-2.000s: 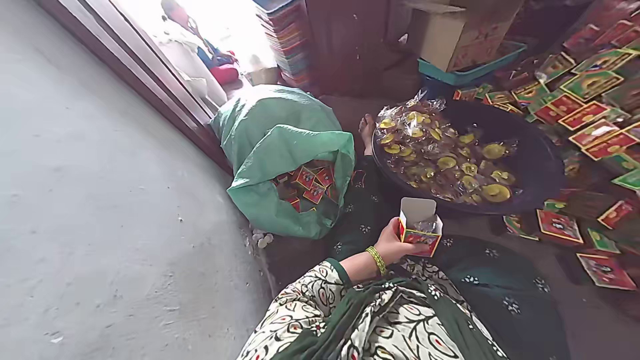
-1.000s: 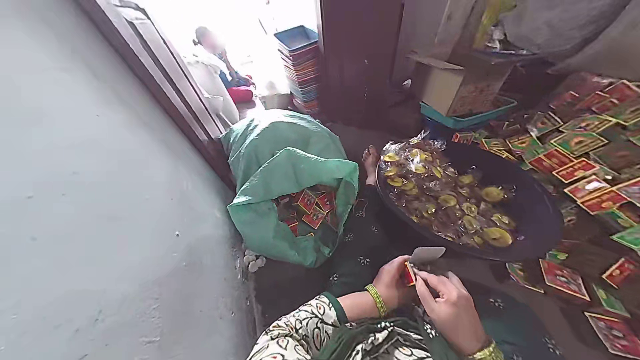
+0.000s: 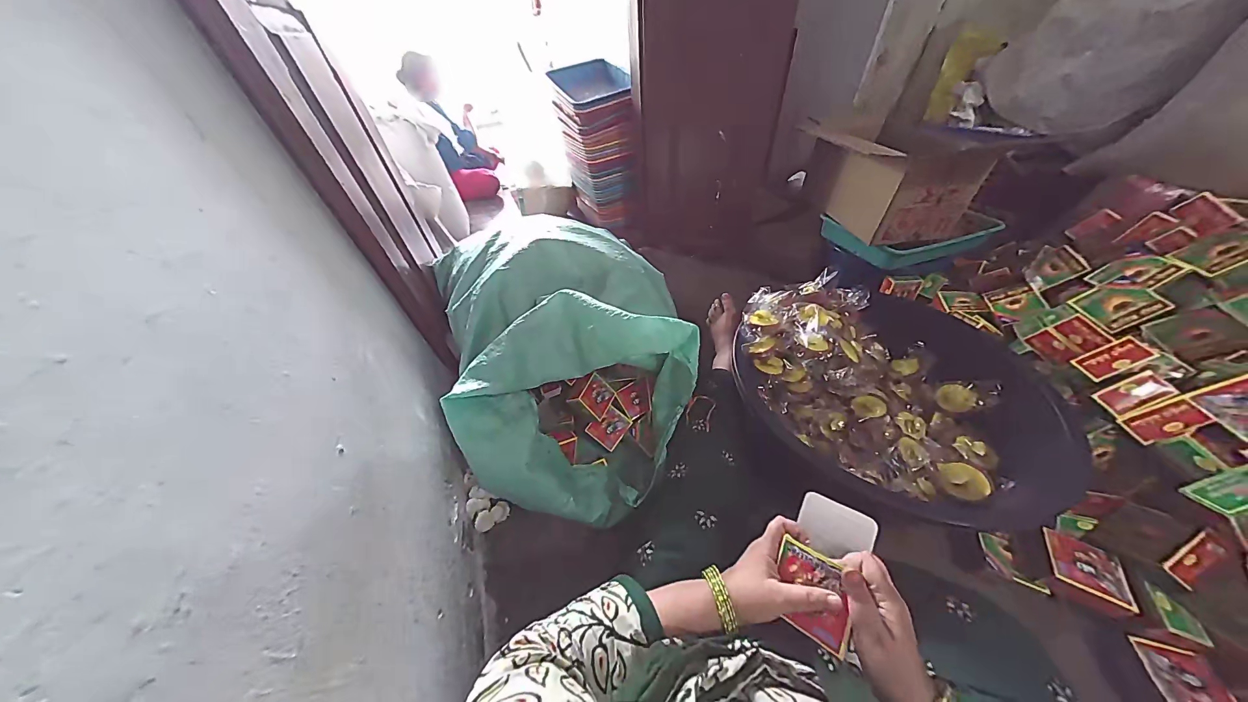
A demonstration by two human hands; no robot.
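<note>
My left hand (image 3: 770,585) grips a small red and yellow printed cardboard box (image 3: 811,590) at its left side, thumb across the front. The box's pale top flap (image 3: 837,526) stands up. My right hand (image 3: 882,619) is at the box's right edge, thumb and fingers pinching it near the flap. Just beyond the hands, a dark round basin (image 3: 1033,439) holds many clear-wrapped items with yellow round parts (image 3: 868,406). Left of the basin stands a green woven sack (image 3: 546,331), its mouth folded back, with many red printed boxes (image 3: 609,427) inside.
Many flat red and green printed boxes (image 3: 1121,307) lie over the floor at right. Behind the basin, a cardboard carton (image 3: 902,190) sits in a teal tray (image 3: 912,255). Stacked plastic baskets (image 3: 595,136) and a seated person (image 3: 453,136) are by the doorway. A wall runs along the left.
Two seconds ago only my left hand held an open box; my right hand came to a box by one second ago. The box's printed front now faces up between both hands.
</note>
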